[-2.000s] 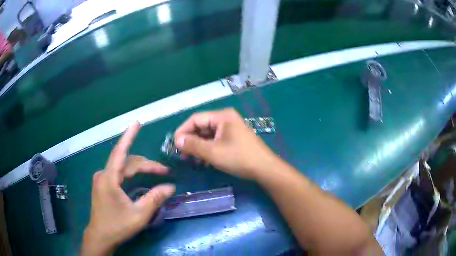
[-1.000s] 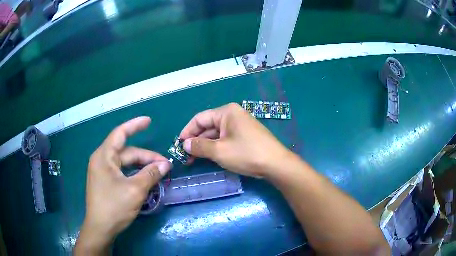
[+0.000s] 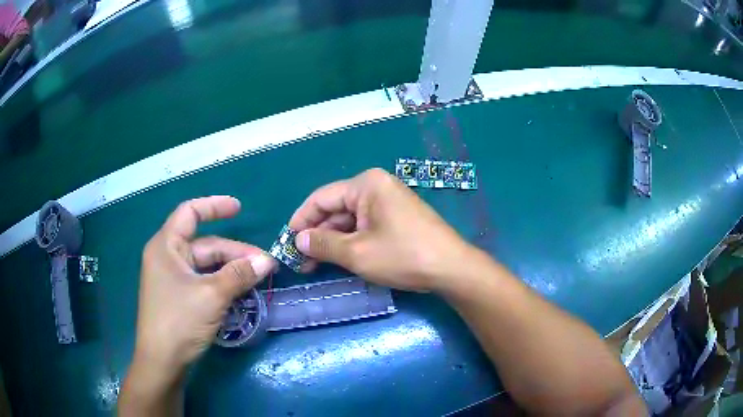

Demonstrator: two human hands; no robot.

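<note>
My right hand [image 3: 371, 232] pinches a small green circuit board [image 3: 287, 248] between thumb and fingertips. My left hand [image 3: 195, 273] has thumb and index finger pinched at the board's left edge, with thin red lead wires [image 3: 270, 287] running down from the fingertips to the housing. The grey housing [image 3: 326, 305] lies on the green bench below my hands, its round spoked head at the left, its open channel handle pointing right. The left hand partly covers the round head. Whether the wire end sits in the board cannot be told.
A strip of joined boards [image 3: 437, 174] lies beyond my right hand. Another housing [image 3: 61, 281] with a board [image 3: 89, 269] lies at the left, and one more housing [image 3: 642, 147] at the right. A white rail [image 3: 244, 155] with an upright post [image 3: 455, 49] borders the bench. A carton [image 3: 680, 350] stands lower right.
My left fingertips have come together and closed in on the board's edge, with red wires between them and the housing. The board has moved slightly down beside them. The view has shifted.
</note>
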